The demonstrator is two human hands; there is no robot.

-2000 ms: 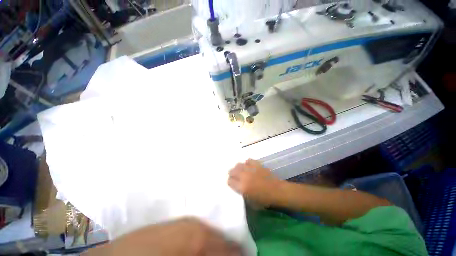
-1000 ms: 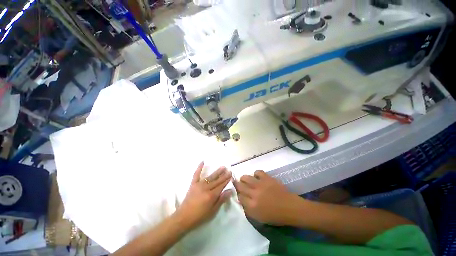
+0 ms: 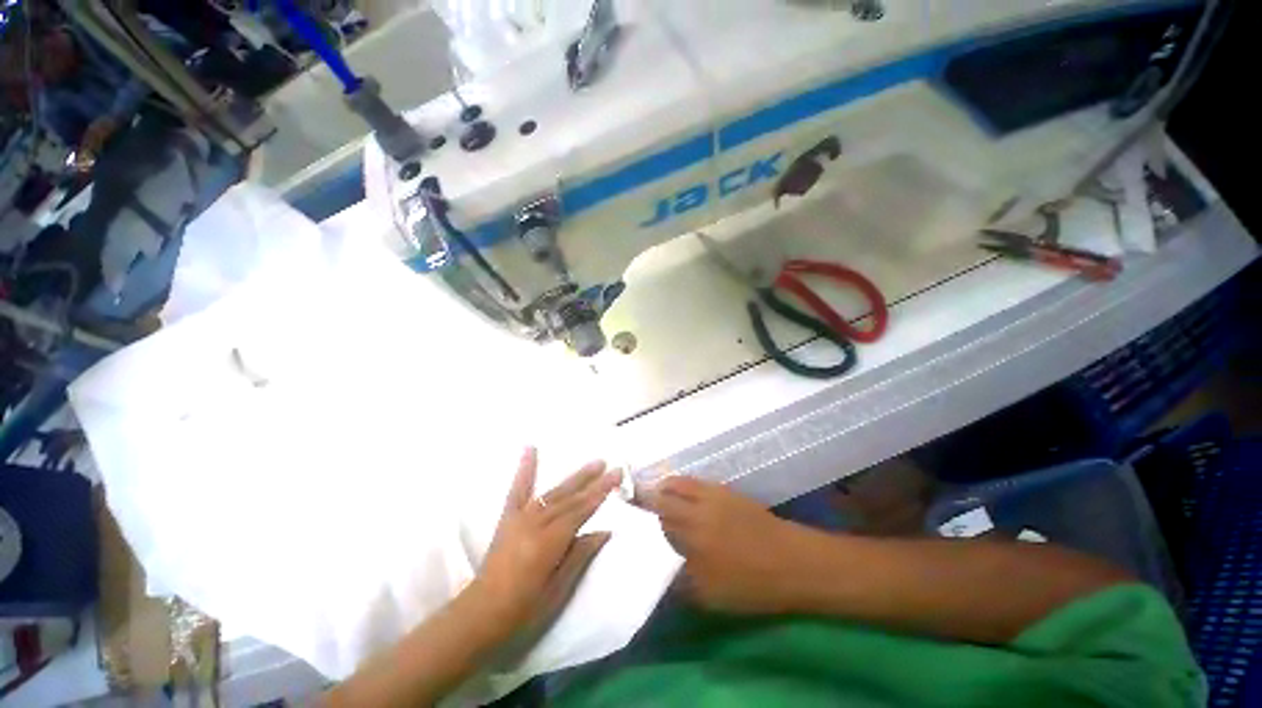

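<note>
A large bright white cloth (image 3: 318,457) lies on the table left of and in front of the needle area, partly overexposed. My left hand (image 3: 537,546) rests on the cloth near its right edge, fingers spread and pointing towards the machine. My right hand (image 3: 713,539) is at the table's front edge, its fingers closed on the cloth's edge, where a small folded bit of white shows. The presser foot area (image 3: 588,362) of the white Jack sewing machine (image 3: 775,125) is above and beyond my hands. The cloth's edge is away from the needle.
Scissors with a red and a black handle (image 3: 819,321) lie under the machine arm. Red-handled snips (image 3: 1052,255) lie further right. Blue baskets (image 3: 1156,367) and a grey-blue bin (image 3: 1107,498) with white tags are at lower right. Brown cardboard (image 3: 139,609) is at lower left.
My left hand was blurred at the bottom and now lies flat near my right hand. The view has shifted. The cloth's near right edge is drawn up, with a small fold at my right fingertips.
</note>
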